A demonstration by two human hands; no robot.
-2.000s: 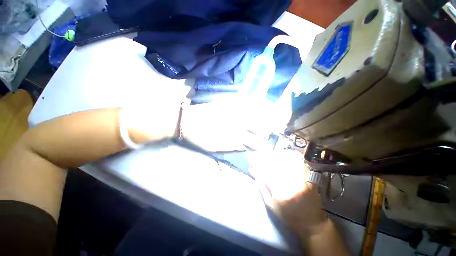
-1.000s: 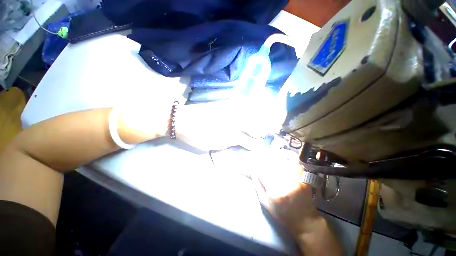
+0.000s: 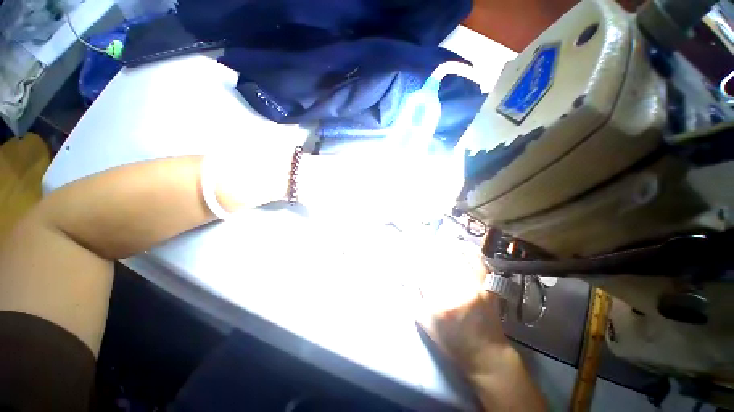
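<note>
The dark navy garment [image 3: 322, 60] lies bunched at the back of the table, its near part lost in glare. My left hand [image 3: 370, 185] reaches in from the left, washed out by the lamp; a beaded bracelet and a white bangle show on its arm. My right hand [image 3: 463, 310] comes up from the bottom right beside the needle area of the sewing machine [image 3: 563, 137]. The fingers of both hands and whatever they may hold are hidden in glare.
A yellow-brown ruler [image 3: 592, 346] lies right of the needle area on the dark bed plate [image 3: 563, 318]. A black flat phone-like object [image 3: 173, 40] lies at the far left. The white table [image 3: 145, 109] has its front edge below my left arm.
The view has shifted slightly. The dark lines seen earlier between my hands have faded into glare. My left forearm sits slightly higher and farther right in the picture than one second ago.
</note>
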